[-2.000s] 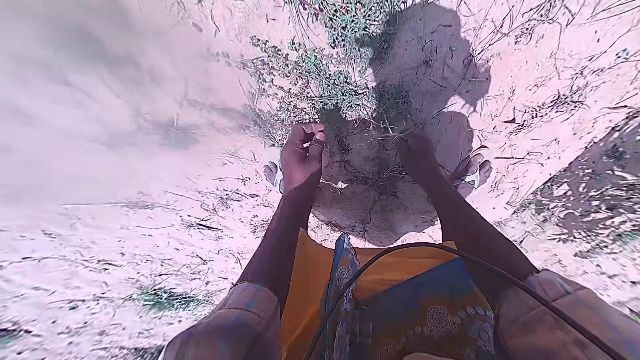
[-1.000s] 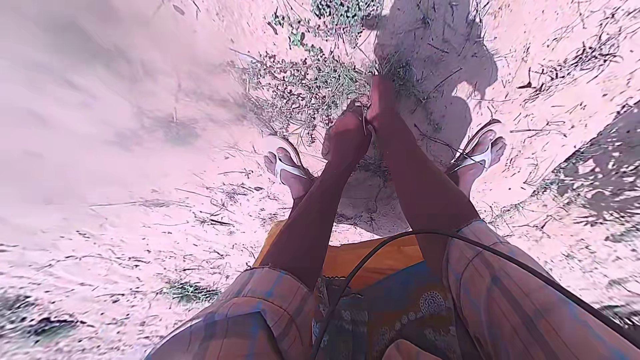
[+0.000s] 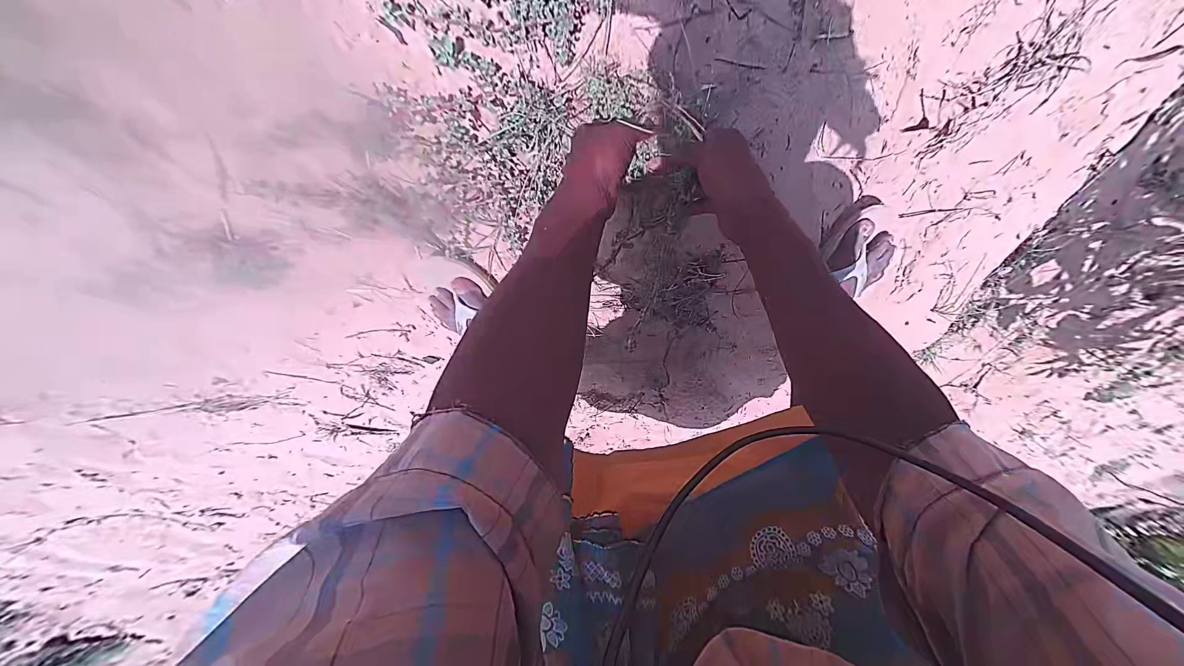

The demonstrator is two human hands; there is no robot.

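My left hand [image 3: 606, 157] is at the right side of a low green leafy plant [image 3: 518, 111], its fingers bent among thin stems. Just to its right, my right hand [image 3: 726, 171] reaches into the shade, with pale dry stalks [image 3: 686, 118] at its fingertips. Whether either hand grips the stems cannot be made out. Below and between the hands, a tuft of uprooted-looking or dry weeds [image 3: 675, 287] lies on the shaded sandy soil.
My sandalled feet stand on both sides, the left foot [image 3: 458, 303] partly behind my forearm and the right foot [image 3: 860, 250] beside the shadow. A black cable [image 3: 786, 432] crosses over my patterned cloth [image 3: 740, 573]. Dry twigs [image 3: 361, 425] litter the pale ground.
My hands were close together one second ago and are now farther apart. The tuft of weeds between my arms, hidden behind them then, shows now.
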